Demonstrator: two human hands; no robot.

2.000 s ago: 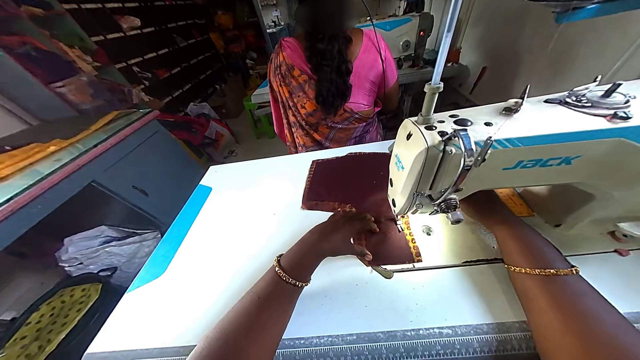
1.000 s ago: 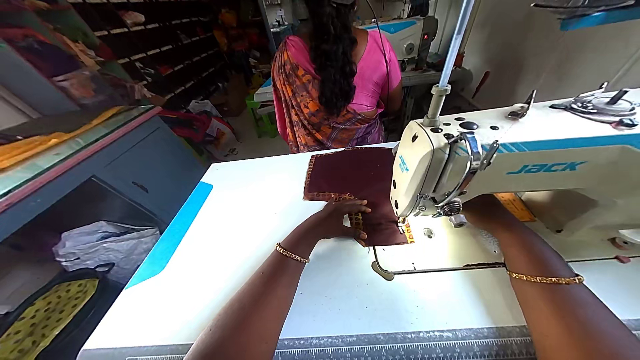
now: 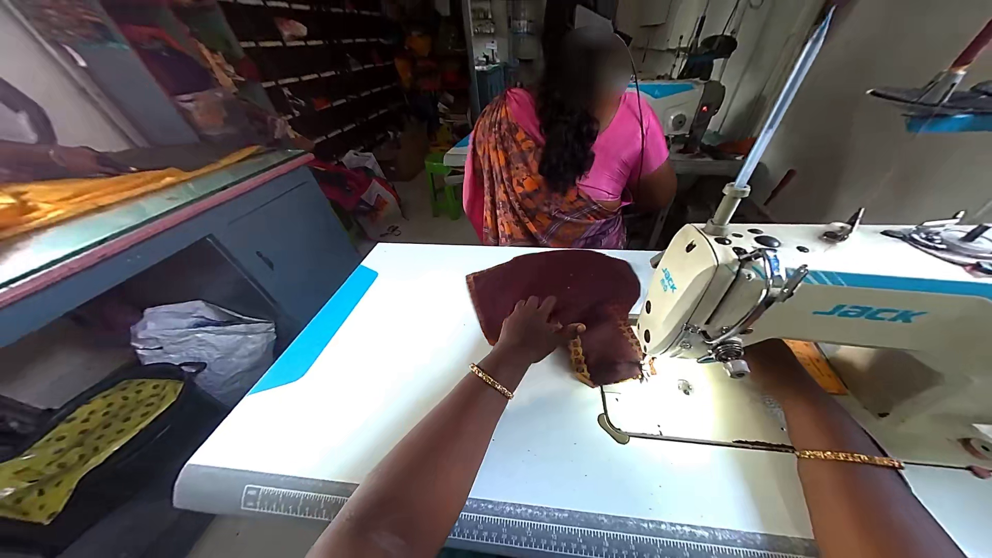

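Note:
A maroon fabric piece [image 3: 573, 279] with a patterned gold border lies on the white sewing table, its right corner at the needle area of a Jack sewing machine [image 3: 868, 310]. My left hand [image 3: 535, 329] rests on the fabric with fingers spread, left of the needle; a gold bangle is on that wrist. My right hand [image 3: 763, 368] reaches under the machine arm, right of the needle, its fingers mostly hidden behind the machine head. Light falls on the metal needle plate [image 3: 682, 411].
A person [image 3: 573, 155] sits with back turned beyond the table, by another sewing machine [image 3: 674, 105]. A ruler strip [image 3: 558, 531] runs along the near table edge. At left are a glass-topped counter [image 3: 271, 174], a white sack [image 3: 205, 341] and a black bag [image 3: 155, 434].
The fabric has turned, and its lower part now sits left of the needle. My left hand has shifted from the fabric's lower edge onto its surface. My right hand stays under the machine arm.

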